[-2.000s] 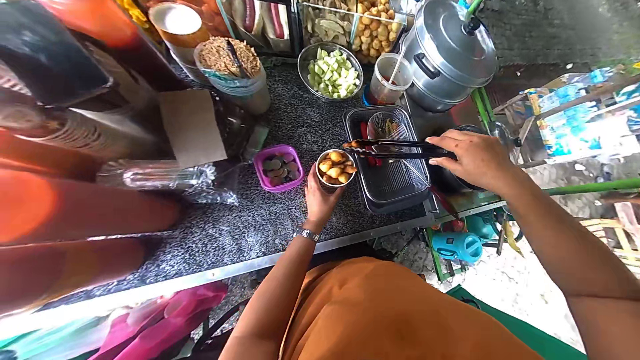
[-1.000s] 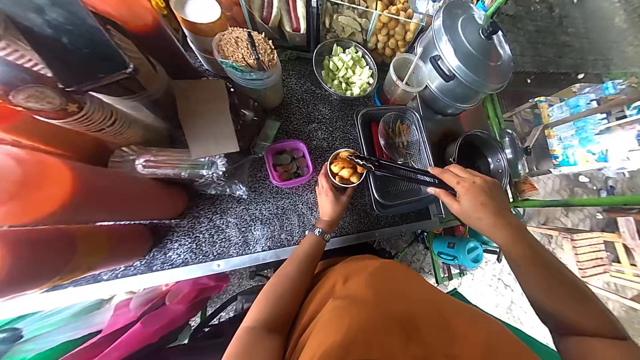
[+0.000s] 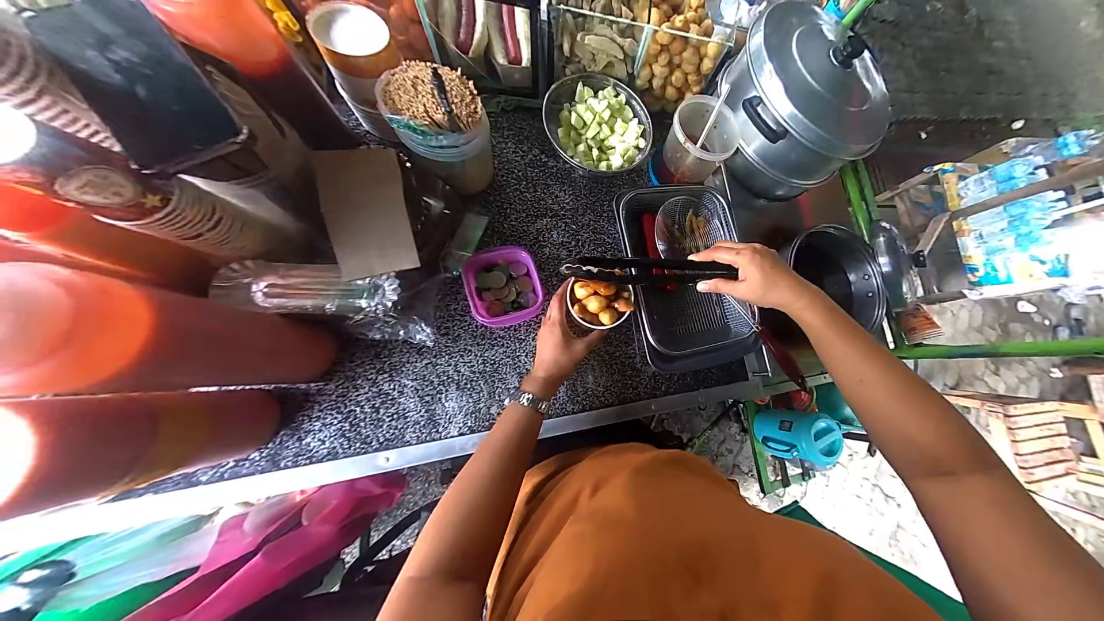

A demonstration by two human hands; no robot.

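My left hand [image 3: 561, 341], a watch on its wrist, is closed around a paper cup [image 3: 573, 319] filled with golden fried balls [image 3: 601, 302]. Black tongs [image 3: 642, 271] lie in the grip of my right hand [image 3: 752, 274]; their tips are just above the cup's far rim, with no food visible between them. Below the tongs is a dark tray with a wire mesh basket [image 3: 695, 332], which holds a round mesh strainer [image 3: 690, 226] with a few fried pieces and something red. The cup stands between this tray and a purple tub of coins [image 3: 503, 321].
Farther back are a steel bowl of chopped cucumber [image 3: 639, 112], a plastic tub of sauce [image 3: 693, 164] and a large aluminium pot [image 3: 802, 95]. A dark pan [image 3: 837, 267] sits at right. Cardboard [image 3: 366, 211], stacked cups [image 3: 207, 220] and tall orange-red containers [image 3: 164, 332] crowd the left.
One second ago the tongs' tips were in the cup among the balls; now they are above its far rim. The left hand has kept hold of the cup throughout.
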